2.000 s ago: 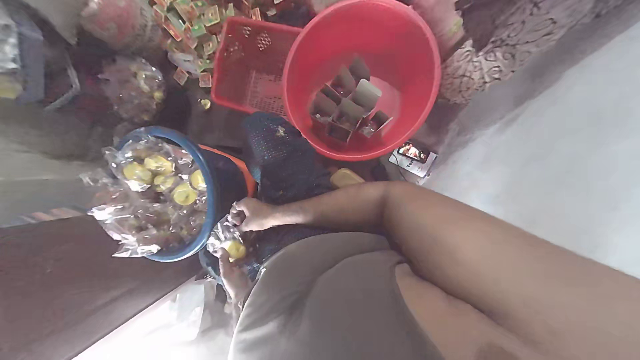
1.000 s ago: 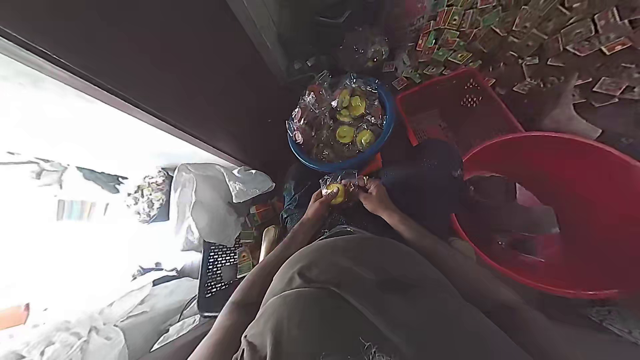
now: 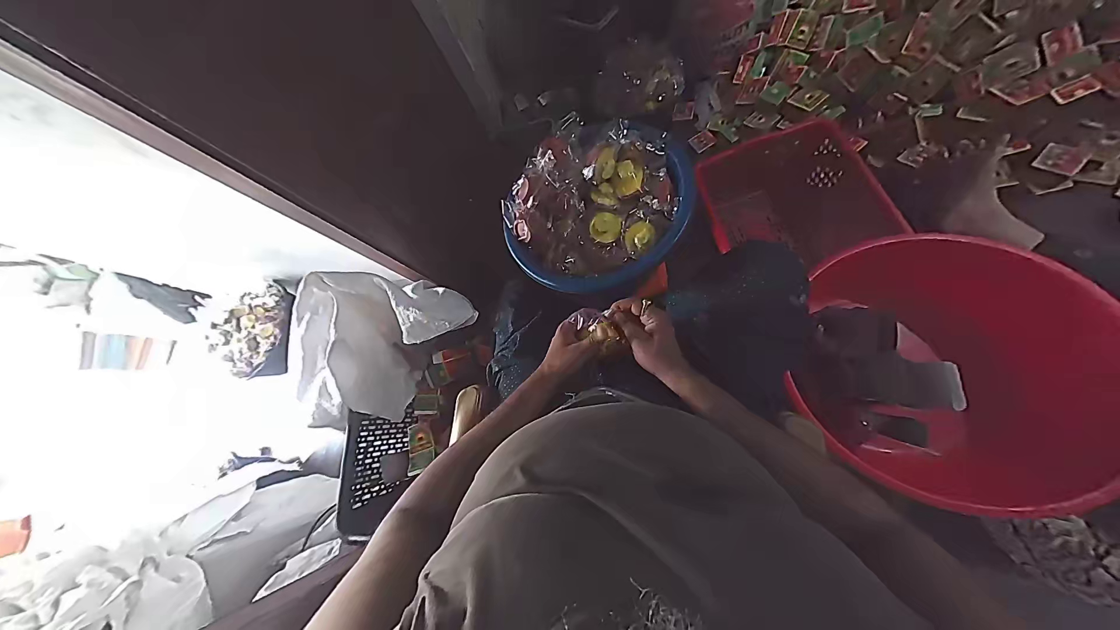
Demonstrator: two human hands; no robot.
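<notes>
My left hand point(image 3: 569, 346) and my right hand point(image 3: 647, 335) meet over my lap, both gripping a small clear plastic packet point(image 3: 604, 331) with something yellow inside. The fingers partly cover the packet. Just beyond them stands a blue round tub point(image 3: 569, 282), heaped with clear-wrapped packets; some show yellow round pieces point(image 3: 605, 227), others pinkish ones point(image 3: 523, 229).
Right of the tub lie a red plastic basket point(image 3: 787, 188) and a large red tub point(image 3: 1032, 437) holding dark and pale box-like pieces. Small printed cards or boxes point(image 3: 805, 96) cover the floor behind. A black perforated crate point(image 3: 378, 455) and white sacks point(image 3: 346, 350) are at left.
The view has swung strongly between the frames. Two seconds ago my right hand was beside the blue tub's rim near a packet; now both hands are together on a packet over my lap.
</notes>
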